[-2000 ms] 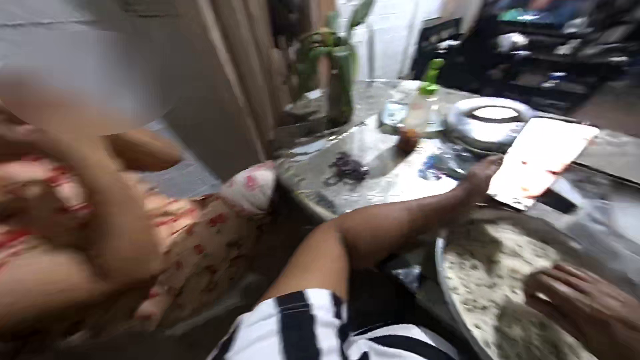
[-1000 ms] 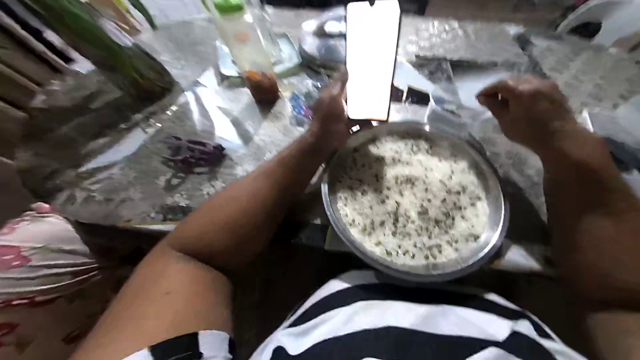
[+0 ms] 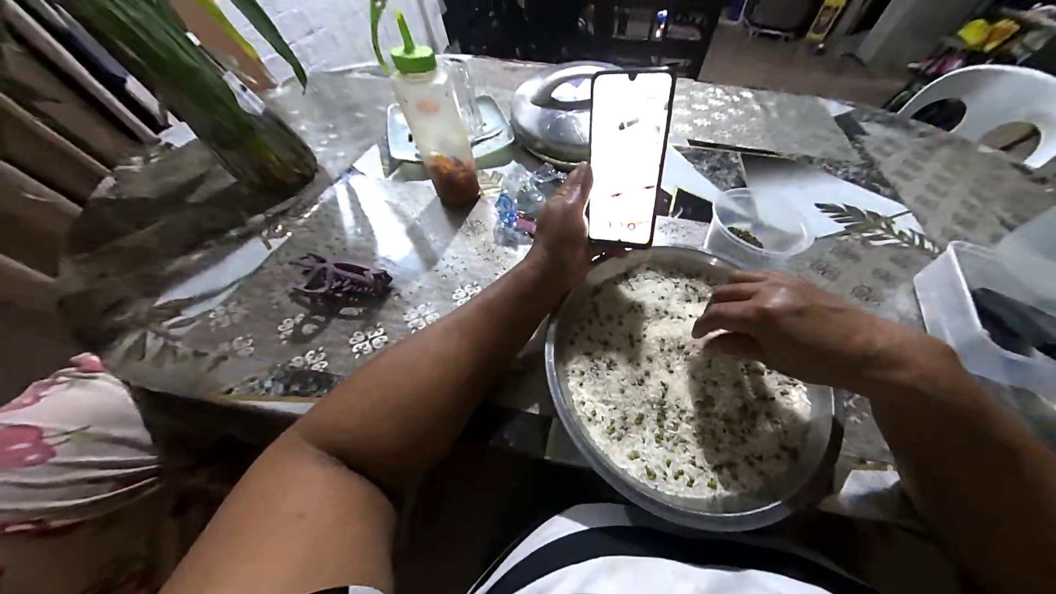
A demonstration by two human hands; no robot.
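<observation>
My left hand [image 3: 565, 227] grips a smartphone [image 3: 630, 157] by its lower left edge, upright, its screen lit white, above the far rim of a metal basin. The round basin [image 3: 693, 516] holds white rice mixed with green beans [image 3: 660, 412]. My right hand [image 3: 759, 318] hangs over the right part of the rice with bent fingers; whether its fingertips pinch anything cannot be told. Behind the basin, a clear plastic tub [image 3: 759, 223] has a few green beans at its bottom.
A bottle with a green cap [image 3: 433, 124], a metal lid [image 3: 549, 115], a purple hair clip [image 3: 342, 279] and plastic wrappers [image 3: 524, 198] lie on the patterned tablecloth. A plastic box [image 3: 982, 313] stands at right, a potted plant [image 3: 247, 124] at left. Floral cloth shows lower left.
My right hand has moved from beyond the basin's right rim to above the rice. My left hand still holds the phone. The view has swung right since the earliest frame.
</observation>
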